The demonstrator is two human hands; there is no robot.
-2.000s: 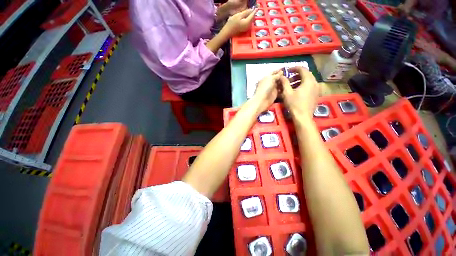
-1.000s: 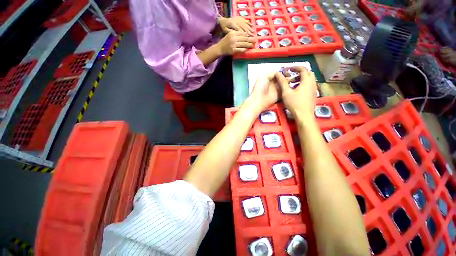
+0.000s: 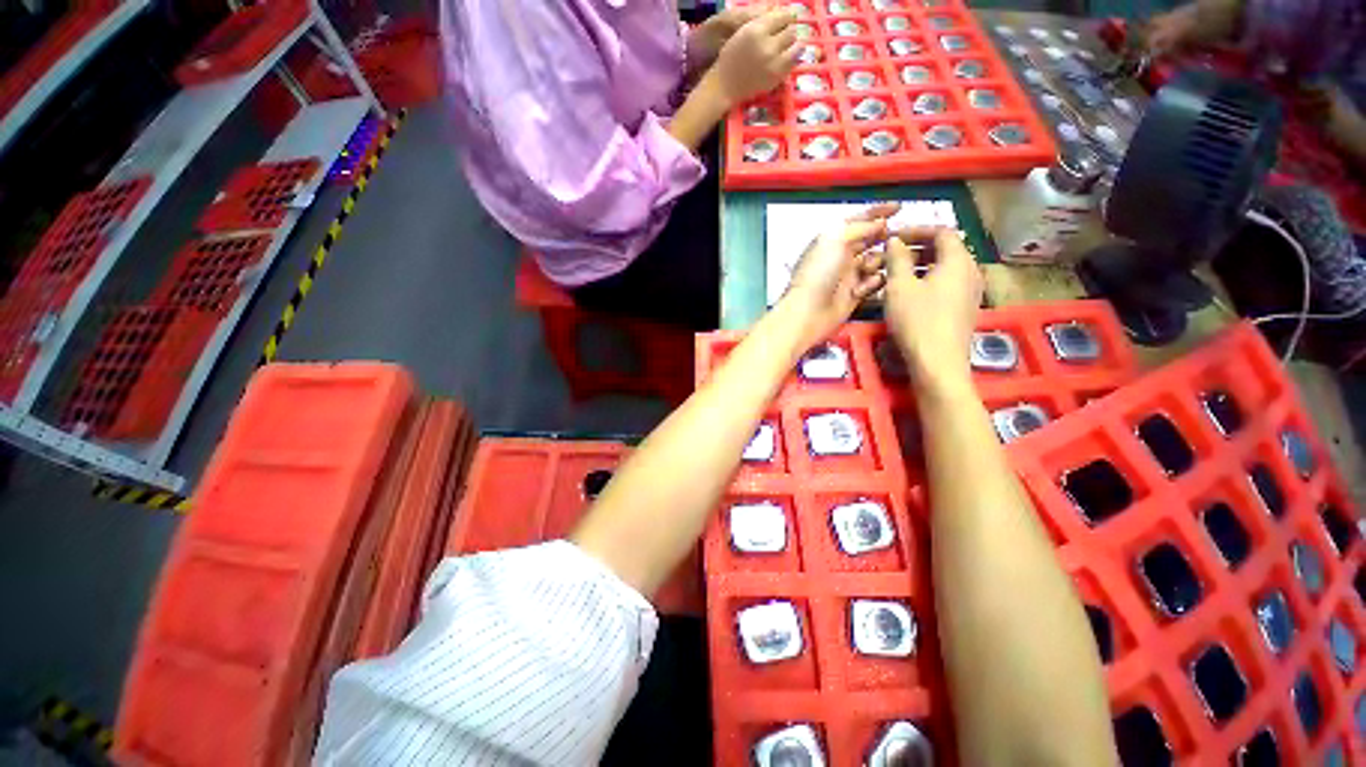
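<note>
My left hand (image 3: 842,273) and my right hand (image 3: 935,292) are close together over the white sheet (image 3: 794,240), beyond the trays. Their fingers are curled towards each other; whether they hold a watch body cannot be made out. Below my forearms lies a red pocketed tray (image 3: 803,575) with pale, silver-rimmed watch backs (image 3: 863,526) in its pockets. A second pocketed tray (image 3: 1139,531) with black watch faces (image 3: 1172,578) lies tilted over it at the right. My right forearm covers part of the first tray.
Empty red trays (image 3: 270,555) stand on edge at left, beside a low red tray (image 3: 517,495). A person in a pink smock (image 3: 577,143) sits ahead at another filled tray (image 3: 884,168). A bottle (image 3: 1046,213) and a black fan (image 3: 1191,165) stand at right; racks (image 3: 165,135) are far left.
The view has shifted, so the scene sits slightly lower and further right. My fingers have changed position, and the dark piece seen between them earlier no longer shows clearly. The coworker's hands have moved away over their tray.
</note>
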